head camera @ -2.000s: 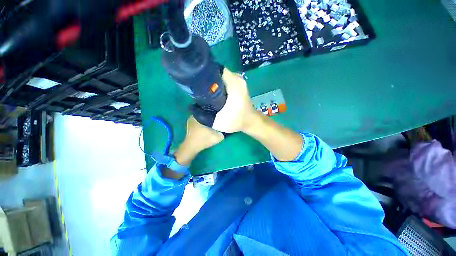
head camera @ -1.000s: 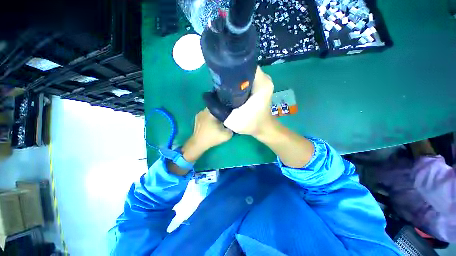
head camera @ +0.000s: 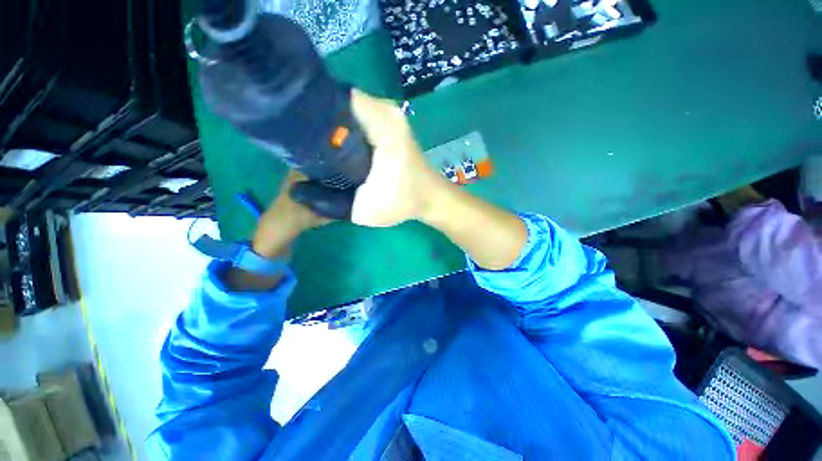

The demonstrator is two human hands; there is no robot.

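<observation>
My right hand point(head camera: 392, 171) is closed around the black electric screwdriver point(head camera: 302, 117), which has an orange switch. The tool's body hides its tip. My left hand point(head camera: 288, 214) is below and left of the tool, mostly hidden behind it; what its fingers hold cannot be seen. The grey fixture point(head camera: 469, 149) with an orange front edge lies on the green bench mat right of my right hand. Two small silver-and-dark pieces point(head camera: 468, 168) show in it; its left part is hidden behind my hand.
The divided black parts tray point(head camera: 590, 40) stands at the back, with small metal parts and larger silvery pieces. A clear bag of small hardware point(head camera: 333, 22) is left of it. Stacked black crates point(head camera: 99, 117) stand at left. A person in a purple sleeve point(head camera: 780, 270) is at right.
The view has shifted, so bench and tray appear further left and higher. The white disc seen earlier is now out of sight. My right hand keeps its grip; my left hand is more hidden behind the screwdriver.
</observation>
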